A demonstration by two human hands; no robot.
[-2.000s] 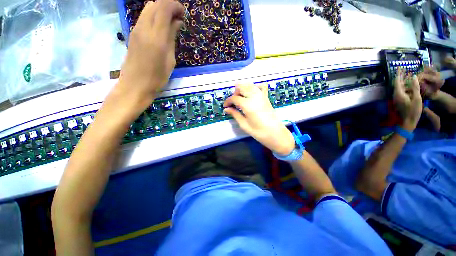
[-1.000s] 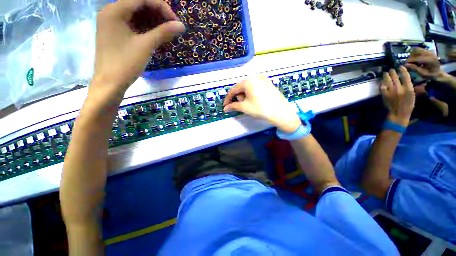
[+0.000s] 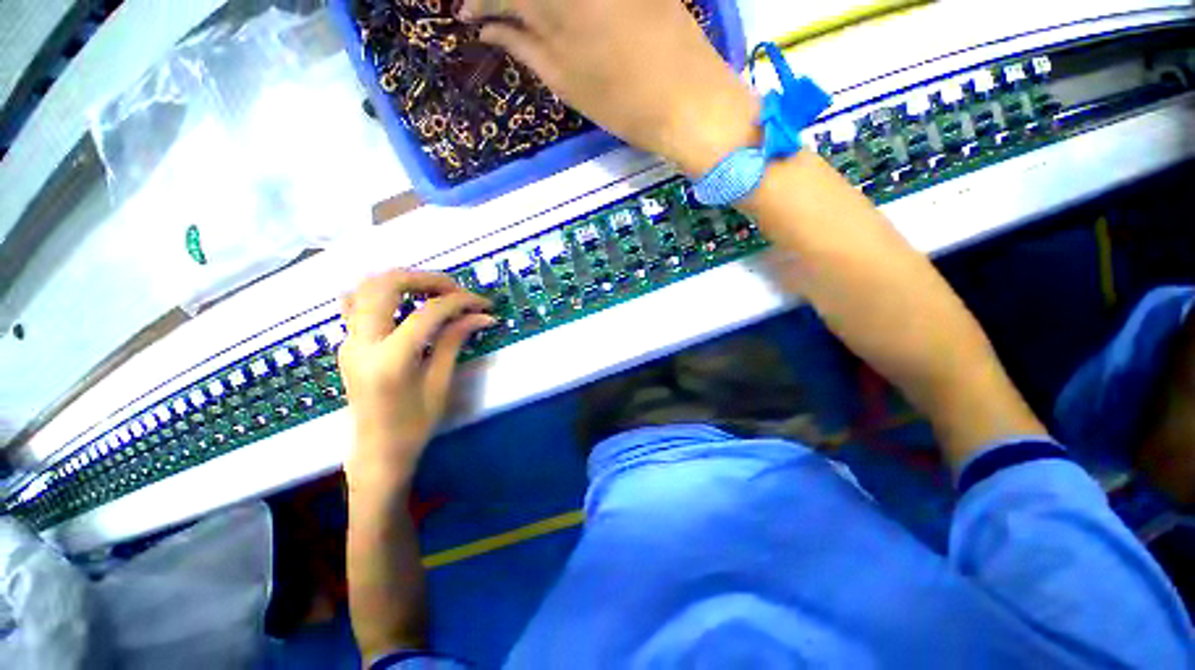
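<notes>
My left hand (image 3: 400,360) is at the row of green circuit boards (image 3: 616,259), its curled fingertips low over the boards. Whether they hold a part cannot be seen. My right hand (image 3: 609,59), with a light blue wrist strap (image 3: 731,176), reaches over the blue parts bin (image 3: 518,173). Its fingertips are at the copper-ringed coils (image 3: 492,111) in the bin, near the top edge of the picture. Whether a coil is between them cannot be told. White block components (image 3: 547,245) line the far side of the boards.
A clear plastic bag (image 3: 243,170) with a green mark lies left of the bin. Pale conveyor rails (image 3: 655,334) run along both sides of the boards. A yellow strip (image 3: 852,20) runs behind. A neighbouring person's blue sleeve (image 3: 1140,373) shows at the right edge.
My left hand has moved from the bin down to the boards. My right hand has moved from the boards up to the bin. The view has shifted left, and the neighbour's hands have left the picture.
</notes>
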